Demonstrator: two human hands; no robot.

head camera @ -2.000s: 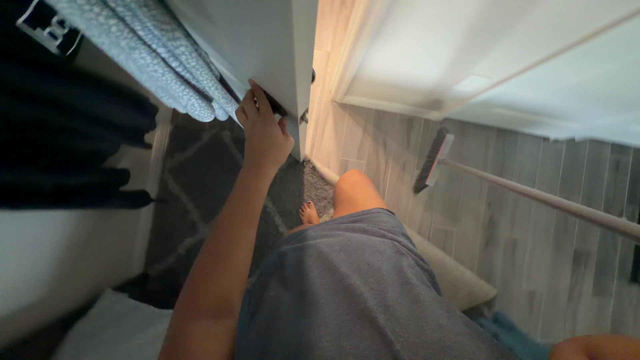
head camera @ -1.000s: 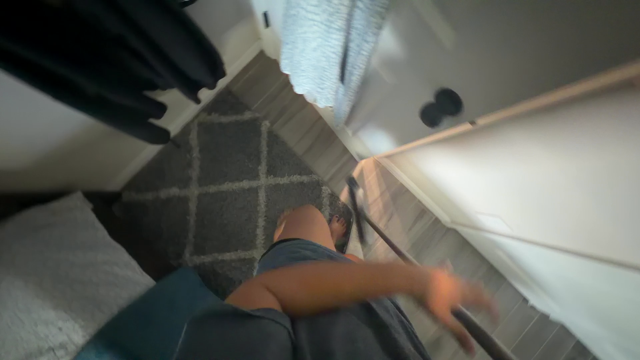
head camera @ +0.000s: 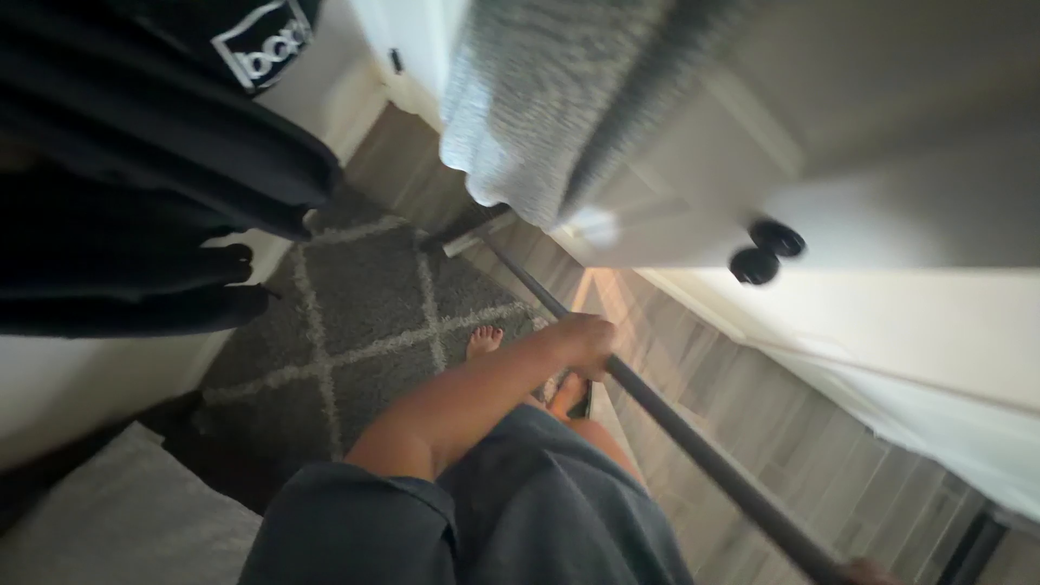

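My left hand [head camera: 587, 343] is closed around the grey pole of a broom [head camera: 703, 455], partway along it. At the bottom right edge, part of my right hand [head camera: 868, 571] shows at the upper end of the pole, its fingers mostly cut off by the frame. The broom head [head camera: 478, 233] lies low at the border of a dark grey rug [head camera: 374, 292] and the wood-look floor [head camera: 528, 260], just under a hanging light towel [head camera: 520, 106].
A pale door [head camera: 699, 211] with black round knobs [head camera: 756, 264] is at the right. Dark garments [head camera: 146, 162] hang at the left. Light fabric [head camera: 122, 512] lies at the lower left. My bare feet are on and beside the rug.
My left hand was at the door's edge, then reached out over the pole, and now grips it. The broom head has moved from the floor at the right to beneath the towel. The view has swung strongly.
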